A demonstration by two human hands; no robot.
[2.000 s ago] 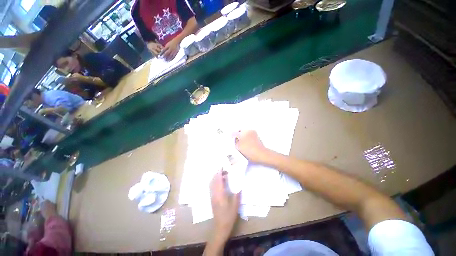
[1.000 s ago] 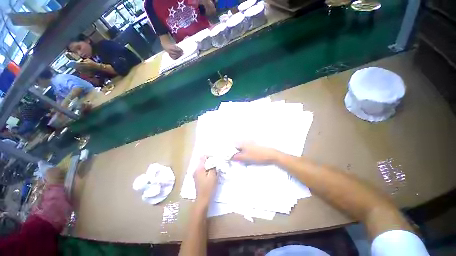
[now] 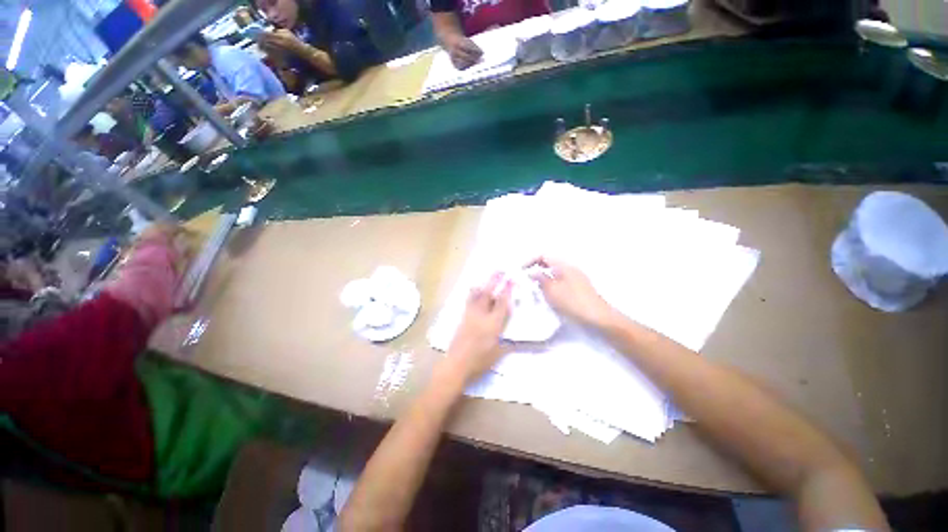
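Note:
A fanned stack of white paper sheets (image 3: 665, 281) lies on the cardboard-covered bench. A white crumpled packet (image 3: 530, 312) is over the left part of the stack. My left hand (image 3: 486, 317) grips its left edge and my right hand (image 3: 567, 289) grips its upper right edge. What is inside the packet is hidden. A white wrapped piece (image 3: 383, 303) lies on the cardboard to the left. A drum-like stack of wrapped pieces (image 3: 894, 249) stands at the far right.
A gold-coloured round metal piece (image 3: 582, 142) with prongs sits on the green conveyor belt (image 3: 717, 120). White wrapped stacks (image 3: 593, 33) line the far bench beside a person's hand (image 3: 463, 50). A person in a red sleeve (image 3: 94, 353) reaches in at the left.
The view has swung right and the scene has shifted in it. My hands have gathered paper into a crumpled packet. The neighbour's red sleeve shows more at the left.

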